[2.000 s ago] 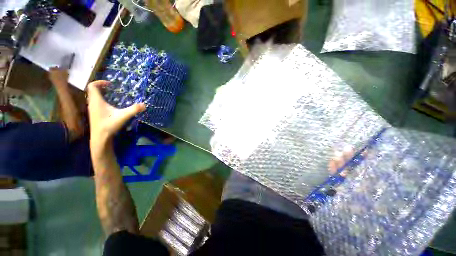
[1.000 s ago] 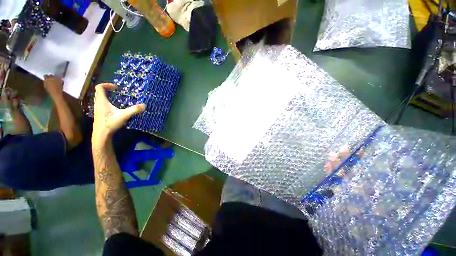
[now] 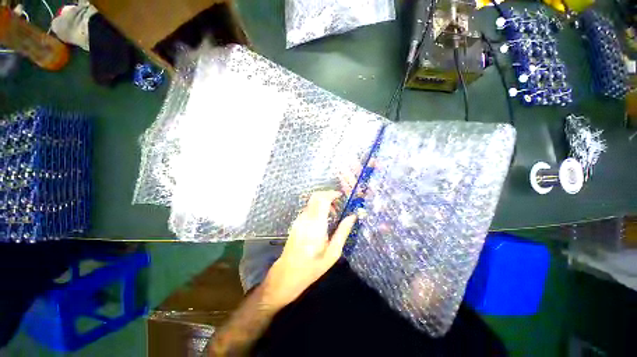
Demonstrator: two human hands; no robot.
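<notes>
A blue circuit board panel [image 3: 376, 155] shows its edge and sits inside clear bubble wrap [image 3: 433, 174] in front of me. More bubble wrap lies flat to its left, white with glare. My left hand [image 3: 334, 213] is at the panel's near edge, with fingertips on the wrap and thumb by the blue edge. Whether it grips is unclear. My right hand [image 3: 362, 174] shows only blurred through the wrap, its fingers at the panel's edge; the rest is hidden. A tall stack of blue panels [image 3: 45, 174] stands at the left table edge.
A brown box [image 3: 140, 21] stands at the back left beside a black pouch [image 3: 110, 52]. A metal box with cables [image 3: 447, 66], part-fitted panels [image 3: 538, 59], a white spool [image 3: 557, 176] and loose leaded parts [image 3: 585, 143] are at right. Blue stools [image 3: 91, 293] stand below.
My left hand has left the panel stack and come to the wrapped panel's edge. The view has turned right, bringing in the spool and part-fitted panels; the other person is out of view.
</notes>
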